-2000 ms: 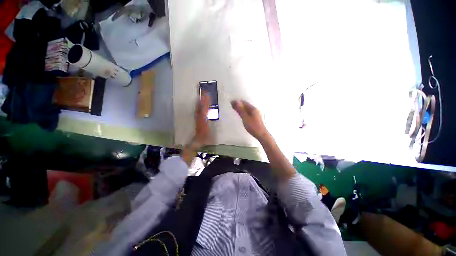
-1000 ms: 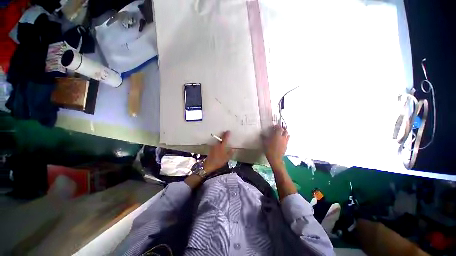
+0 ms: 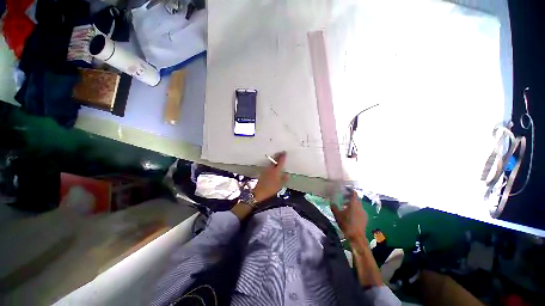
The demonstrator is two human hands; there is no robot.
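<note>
The pale pattern paper (image 3: 281,66) covers the table. A long pinkish ruler (image 3: 325,101) lies across it, its near end past the table's front edge. My right hand (image 3: 349,209) grips that end, somewhat blurred. My left hand (image 3: 272,179) is at the paper's front edge with a short white stick (image 3: 271,159), perhaps a cigarette, between its fingers. The smartphone (image 3: 245,112) lies on the paper left of the ruler, its screen dark above and white below. A dark pen (image 3: 352,131) and a thin dark curved line lie right of the ruler.
At the left are a tan strip (image 3: 174,97), a white bottle (image 3: 128,61), a brown box (image 3: 95,88) and papers with a blue edge (image 3: 170,39). At the right, a looped tan-white band (image 3: 507,170) lies at the paper's end beside black fabric (image 3: 529,54).
My hands have moved from around the phone to the table's front edge. My right hand has drawn the ruler towards me, so its far end now shows. The white stick now shows in my left hand.
</note>
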